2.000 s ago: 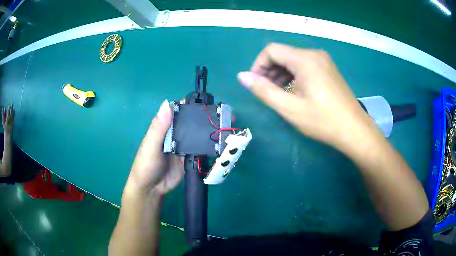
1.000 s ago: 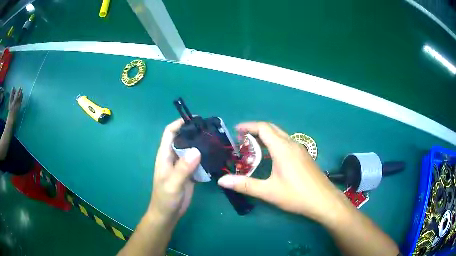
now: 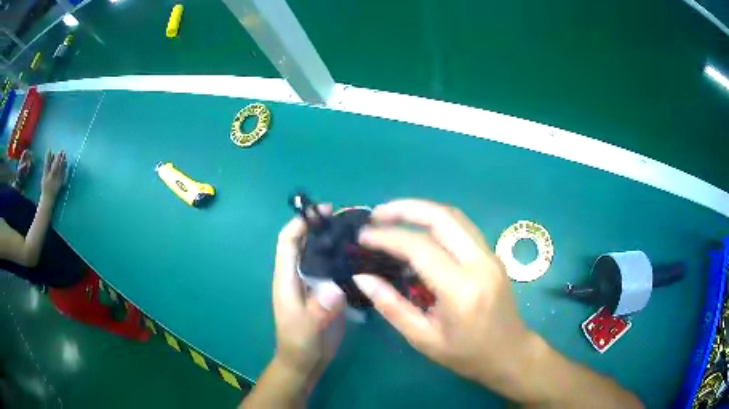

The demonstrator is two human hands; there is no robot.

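Observation:
My left hand holds a half-built microphone body from the left. Its black neck points up and to the left. My right hand is closed around its right side, with a bit of red board showing under the fingers. The white panel is mostly hidden by my right hand, and the unit is blurred. A second microphone body with a pale barrel lies at the right, its red circuit board hanging out beside it. A gold trim ring lies between my right hand and that body.
Another gold ring and a yellow utility knife lie at the upper left. A blue parts bin is at the right edge. A white rail with a metal post borders the bench. Another person's arm is at the left edge.
The microphone body has turned, its neck now nearer the camera. My right hand has closed over the panel side that was open. The view has shifted, so bench items appear further right.

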